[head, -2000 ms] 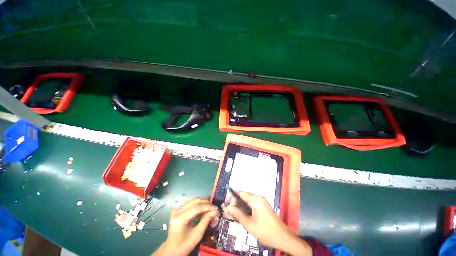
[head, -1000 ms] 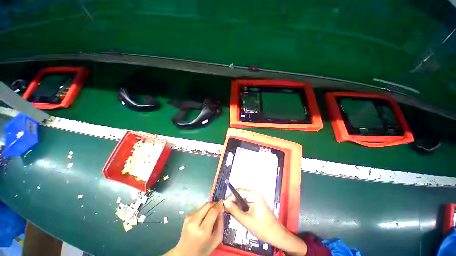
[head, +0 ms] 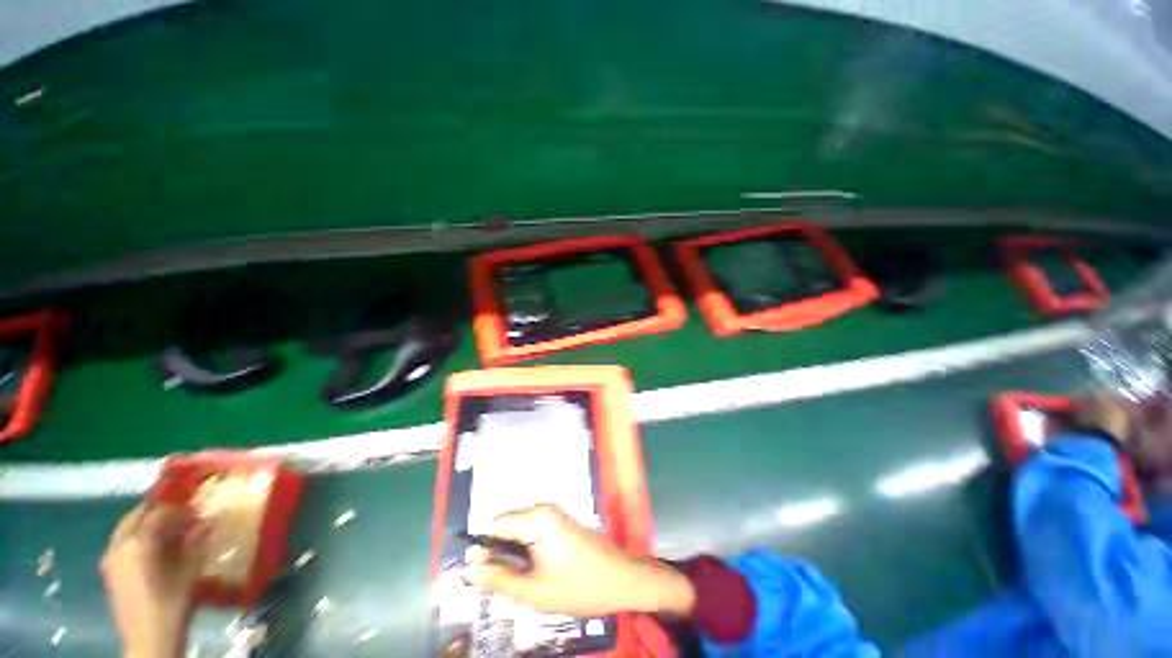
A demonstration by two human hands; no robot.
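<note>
The open tablet (head: 533,456) with its white battery lies in an orange-red foam frame (head: 622,450) in front of me. My right hand (head: 553,562) holds dark tweezers (head: 499,550) over the tablet's left side. My left hand (head: 152,578) is at the left edge of the red parts bin (head: 275,527), blurred, its fingertips over the rim. Cream pads (head: 234,527) are heaped in the bin. Whether my left fingers hold anything cannot be told.
Foam-framed units (head: 578,345) and black curved items (head: 386,366) lie on the belt beyond the white strip (head: 797,383). Loose pads lie beside the bin. At the right, another person's blue sleeve (head: 1073,514) is beside a red frame (head: 1009,431).
My left hand has moved from the tablet leftward to the red bin. My right hand stays over the tablet with the tweezers. The view has turned right, bringing another person's arm into view.
</note>
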